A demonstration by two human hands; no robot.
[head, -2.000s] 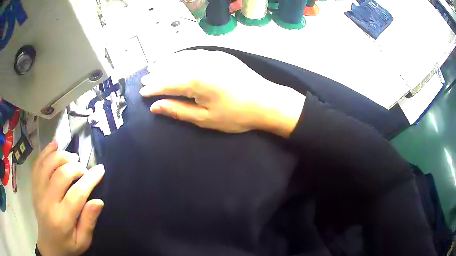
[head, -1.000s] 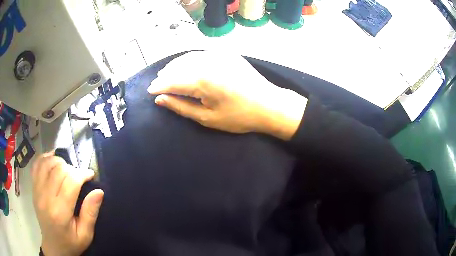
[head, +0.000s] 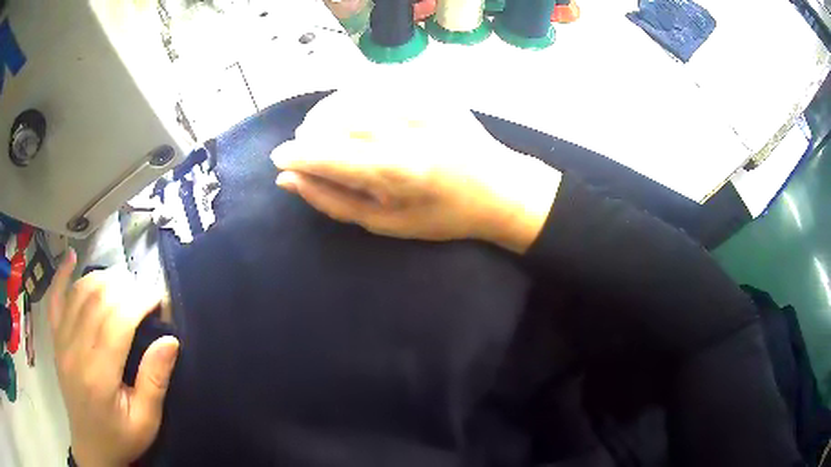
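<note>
A large matt navy-black garment (head: 364, 319) covers the middle and front. Its left edge lies beside the silver presser foot (head: 187, 205), under the cream machine head (head: 82, 109). My right hand (head: 410, 173) lies palm down on the garment, right of the foot, with fingers together and thumb close to them, holding the cloth against the table. My left hand (head: 105, 356) is at the garment's left edge, below the foot, with dark cloth between thumb and fingers. The cloth under both palms is hidden.
Thread cones on green bases (head: 460, 23) stand at the table's far edge. A dark blue scrap (head: 674, 27) lies at the upper right. Red, blue and black small items (head: 18, 283) are at the far left. Green flooring (head: 784, 237) shows at the right.
The garment's upper edge near the foot has shifted left and now shows more cloth there. My left hand has moved slightly down and left, with dark cloth now between thumb and fingers. The view has shifted slightly.
</note>
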